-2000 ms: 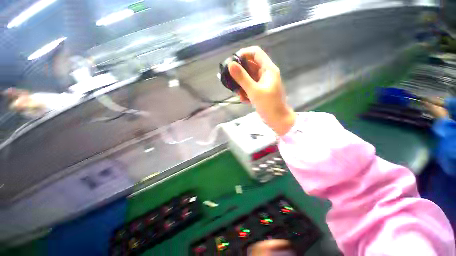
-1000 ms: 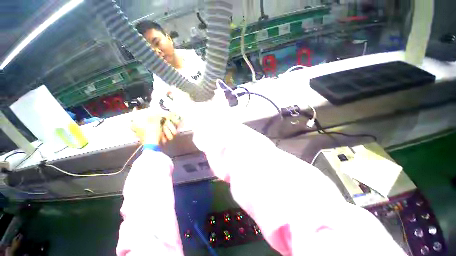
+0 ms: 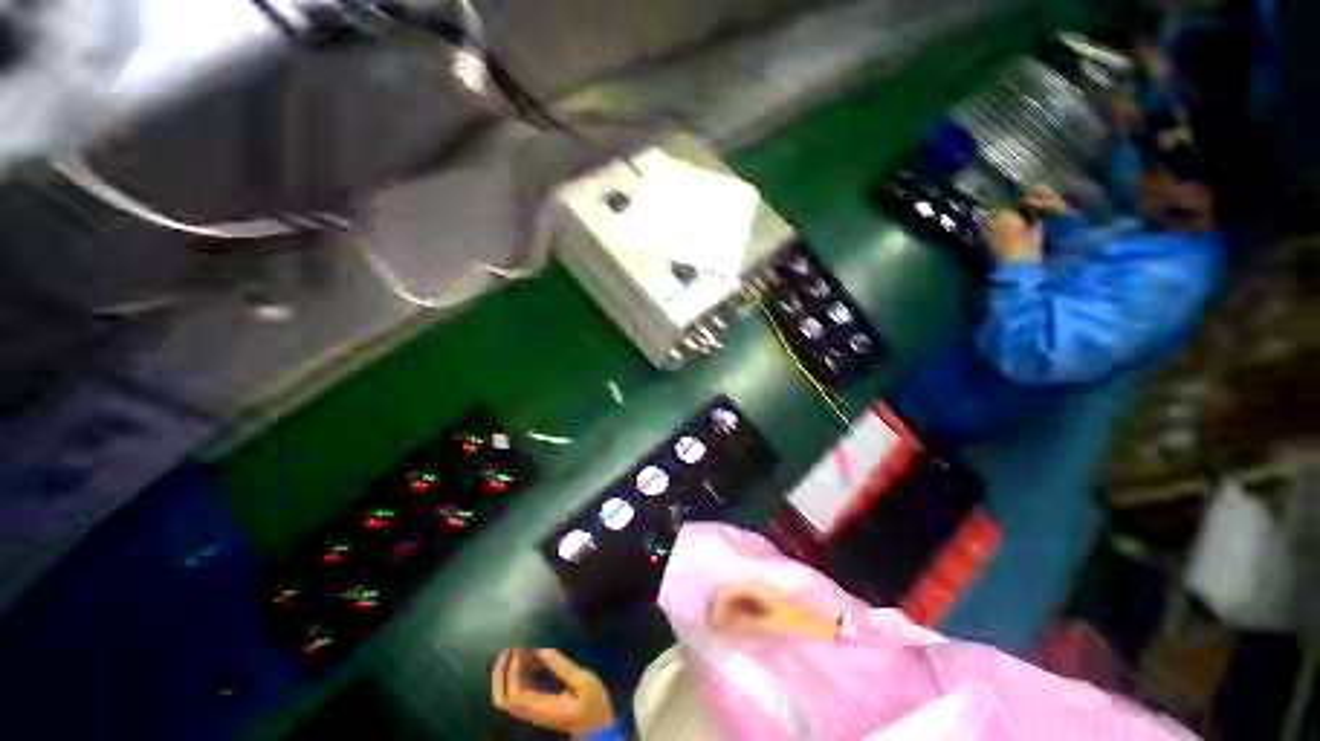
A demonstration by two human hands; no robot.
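Observation:
A black foam tray (image 3: pixel 557 557) lies in front of me; the round faces of its back-row display units (image 3: pixel 653 481) reflect white. A second tray to the left holds display units (image 3: pixel 379 518) lit red and green. My left hand (image 3: pixel 547 689) is left of the front tray's near end, fingers curled, with a blue band at the wrist; whether it holds anything is unclear. My right hand (image 3: pixel 767 610) is blurred beside the front tray's near side, partly framed by the pink sleeve; its fingertips and any contents cannot be made out.
A pale power supply (image 3: pixel 623 282) with paper on top stands behind the front tray. Another tray (image 3: pixel 828 316) and yellow leads (image 3: pixel 799 362) are beside it. A red crate (image 3: pixel 955 568) with a white sheet (image 3: pixel 845 473) is at right. A person in blue (image 3: pixel 1093 304) works farther right.
The view has swung down and right from the partition top to the bench. Both hands, earlier together at the partition top, are now apart and low near the front tray.

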